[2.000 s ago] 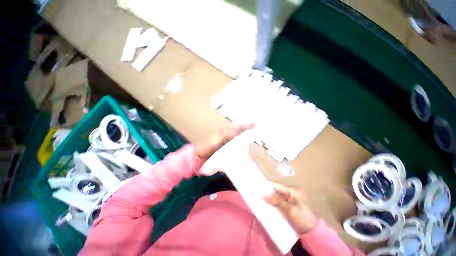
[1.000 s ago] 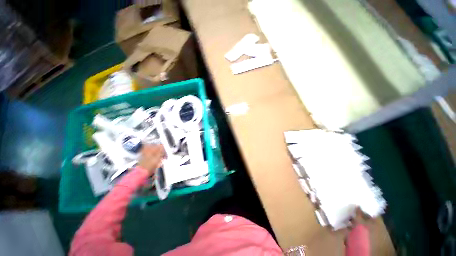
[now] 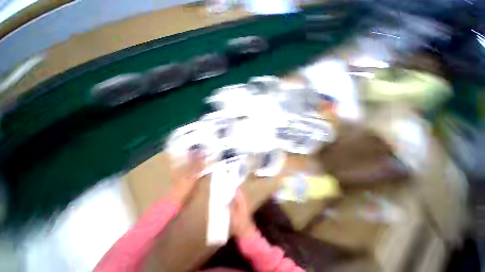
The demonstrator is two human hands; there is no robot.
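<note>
The picture is strongly blurred. My right hand [image 3: 242, 212] holds a flat white arm housing [image 3: 218, 212] upright in the view, low in the middle. My left hand [image 3: 186, 172] is at the near left edge of a heap of white round heads [image 3: 250, 122], some with dark centres. Its fingers overlap a head there; blur hides whether it grips one. The upper end of the arm housing meets the heap's near edge in the view; I cannot tell if it touches a head.
The dark green belt [image 3: 80, 138] runs behind the heap with several round heads [image 3: 119, 87] on it. A white blurred mass [image 3: 90, 228], perhaps the arm stack, lies at lower left. A yellow slip [image 3: 319, 187] and brown cardboard [image 3: 356, 228] are at right.
The view has swung right from the green crate to the heap of heads. My left hand has left the crate and is at the heap. My right hand has left the arm stack with an arm housing.
</note>
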